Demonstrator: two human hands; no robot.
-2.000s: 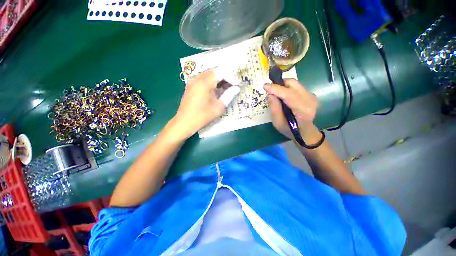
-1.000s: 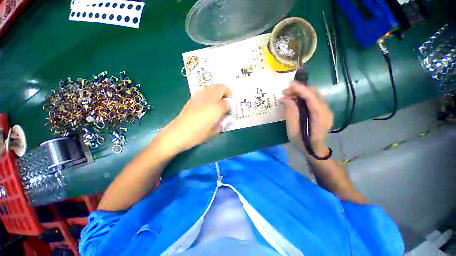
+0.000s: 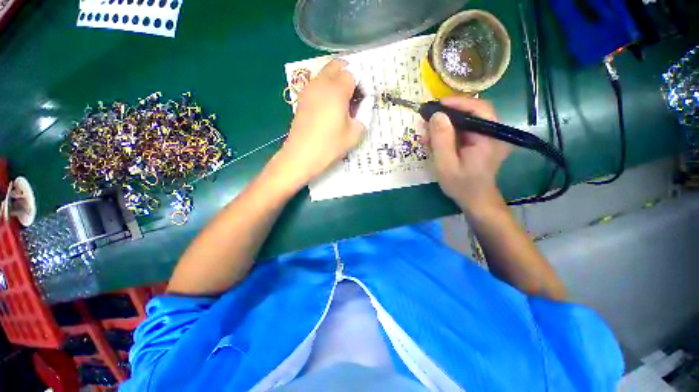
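My right hand (image 3: 469, 145) grips the black soldering iron (image 3: 490, 129). Its metal tip points left, close to the fingers of my left hand. My left hand (image 3: 326, 115) is curled over the left part of the white sheet (image 3: 329, 186), with a white cover on a fingertip. A thin silvery solder wire (image 3: 249, 155) runs from beside the heap to my left hand; the fingers hide its end. Small dark and silver parts (image 3: 406, 144) lie on the sheet. A few coppery rings (image 3: 297, 81) lie at its upper left corner.
A heap of wired rings (image 3: 146, 149) and a solder reel (image 3: 92, 220) are at left. The yellow pot (image 3: 469, 52), a clear lid (image 3: 368, 19), tweezers (image 3: 530, 69) and a blue unit (image 3: 594, 29) are beyond the sheet. Red crates (image 3: 27, 298) stand at lower left.
The iron has left the pot, and its tip has moved left over the sheet. My left hand has moved up the sheet. The silvery wire now shows clearly beside my left wrist.
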